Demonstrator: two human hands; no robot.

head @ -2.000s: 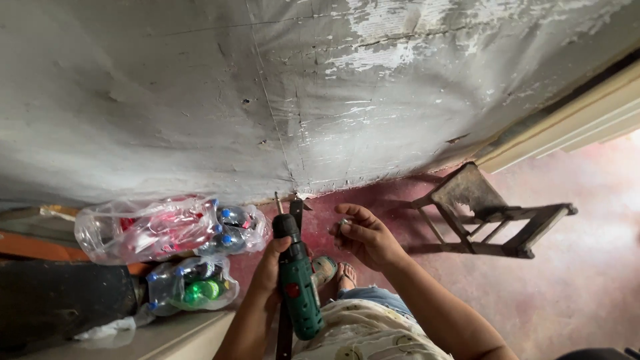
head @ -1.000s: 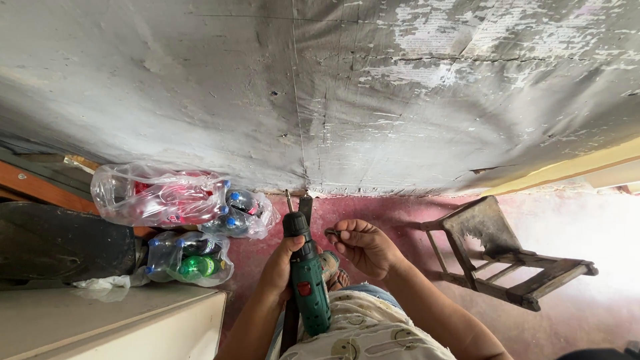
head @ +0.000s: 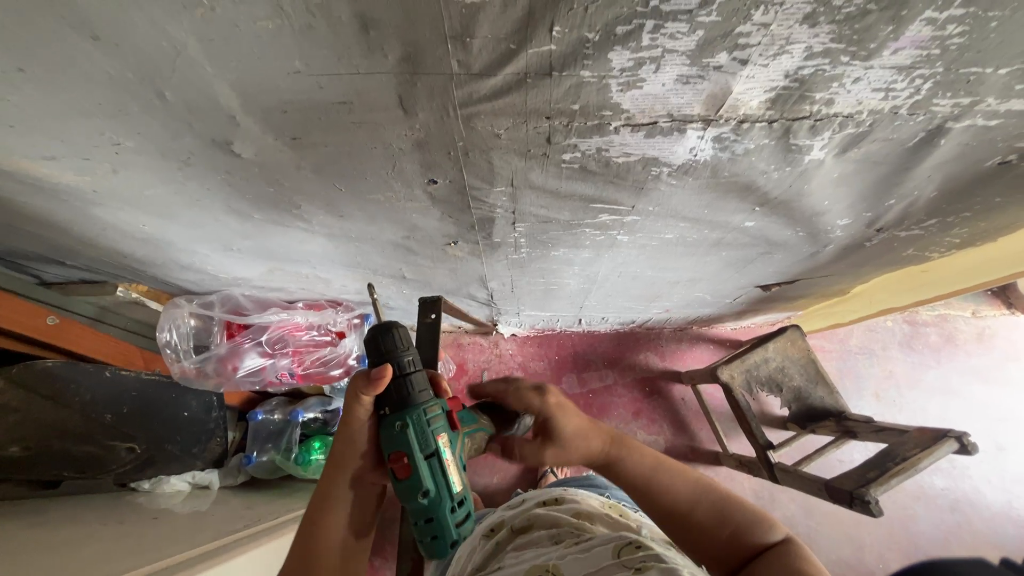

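Note:
A green and black cordless drill with a screwdriver bit in its chuck lies on its side in front of my body, the bit toward the wall. My left hand grips it, the thumb beside the chuck. Next to the chuck, a dark metal bar with a hole and a bent end stands behind the drill; my left fingertips show by it. My right hand, slightly blurred, is at the drill's handle; whether it grips the handle or holds something small I cannot tell.
A grey wall with peeling paint rises ahead. Bagged plastic bottles and more bottles lie at left, by a black container and a pale ledge. A worn wooden chair stands at right on the red floor.
My right hand, which was apart from the drill with fingertips pinched, has moved left to the drill's handle. The drill has turned, so that its handle shows. The view has come closer.

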